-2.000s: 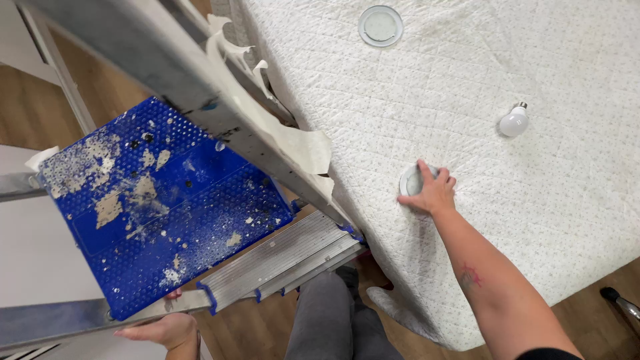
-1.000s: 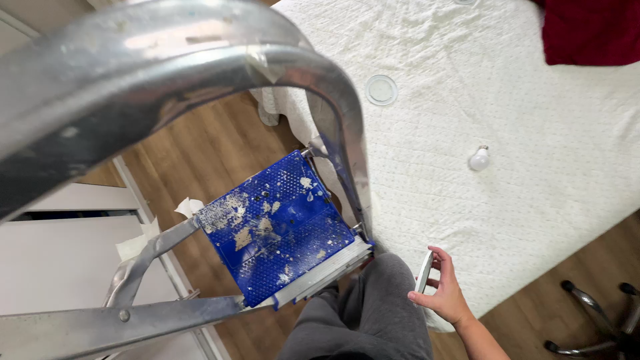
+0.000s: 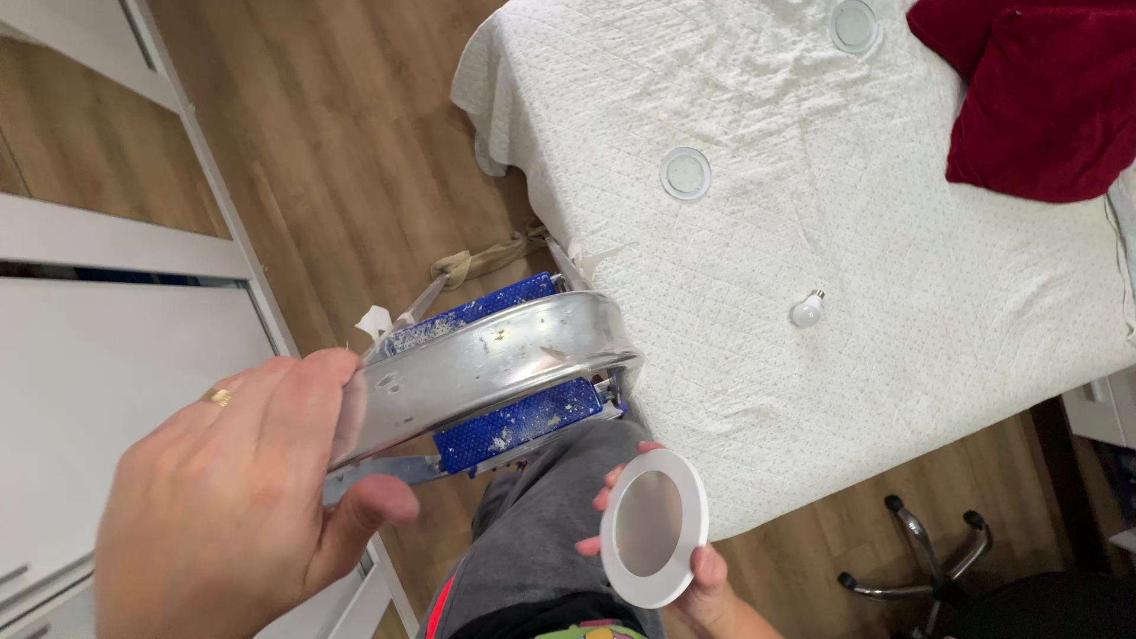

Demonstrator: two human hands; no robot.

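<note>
My left hand (image 3: 240, 479), with a gold ring on one finger, grips the rounded metal top rail (image 3: 479, 364) of a stepladder with paint-spattered blue plastic steps (image 3: 519, 424). At the bottom centre my right hand (image 3: 701, 577) holds a round white-rimmed recessed light fixture (image 3: 699, 506) by its edge, its frosted face toward the camera. Two similar round fixtures lie on the white quilted bedspread, one near the middle (image 3: 685, 173) and one at the top (image 3: 854, 26). Right of the ladder a white light bulb (image 3: 808, 309) rests on the bedspread (image 3: 932, 355).
A dark red cloth (image 3: 1021, 106) lies on the bed at upper right. White sliding wardrobe doors (image 3: 115, 390) stand at the left, beside the wood floor (image 3: 355, 133). A swivel chair's metal base (image 3: 932, 568) is at lower right. A beige cloth strip (image 3: 488, 257) is near the ladder's feet.
My right hand has lifted the fixture it touched on the bed and turned its face toward the camera. My left hand, out of view a second ago, now grips the ladder's top rail. The view has shifted strongly.
</note>
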